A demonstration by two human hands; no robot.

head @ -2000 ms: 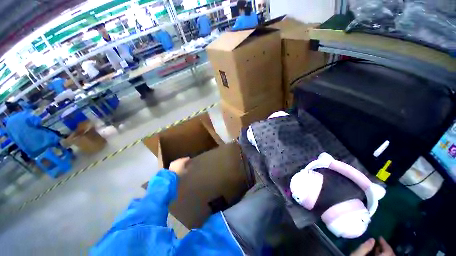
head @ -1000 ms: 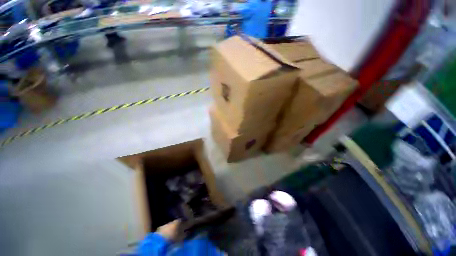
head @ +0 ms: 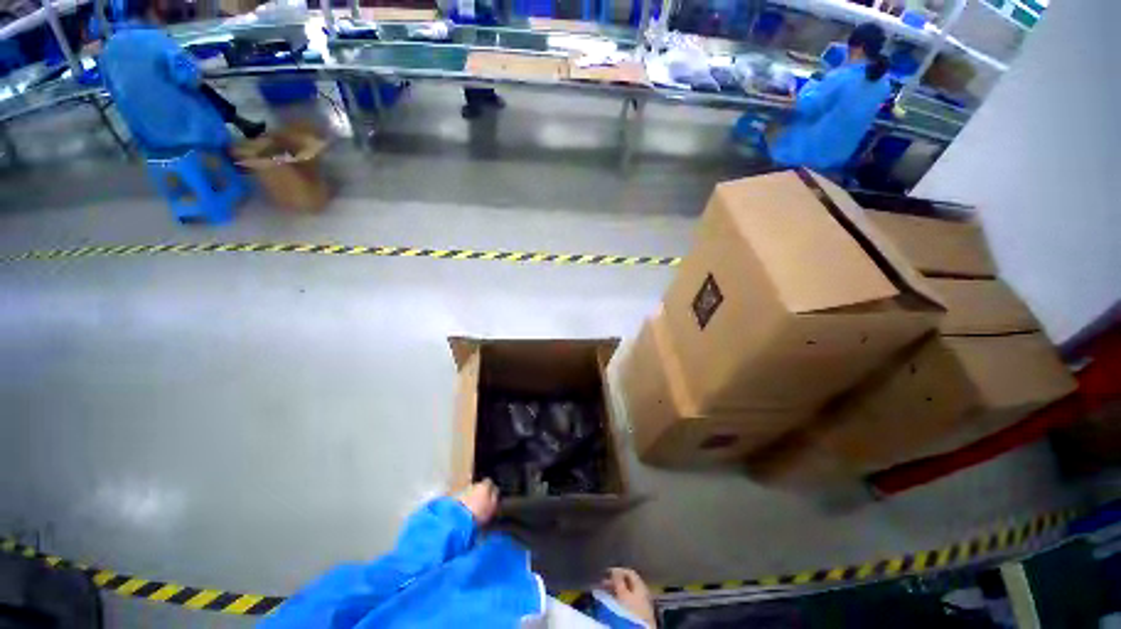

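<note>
An open brown cardboard carton stands on the floor in front of me, its flaps folded outward. Dark, shiny bagged items lie inside it. My left hand, in a blue sleeve, holds the carton's near left corner with curled fingers. My right hand is low in the picture, just below the carton's near right corner and apart from it. Its fingers are partly curled and small in view, so I cannot tell if it holds anything.
Closed cartons are stacked to the right of the open one, beside a red strip. Yellow-black tape crosses the floor beyond, with more tape near me. Two seated people in blue work at far benches; a small carton stands there.
My view has swung left and down from the bench to the floor, and the headphones are out of view. The open carton now shows centrally, with my left hand still on its edge.
</note>
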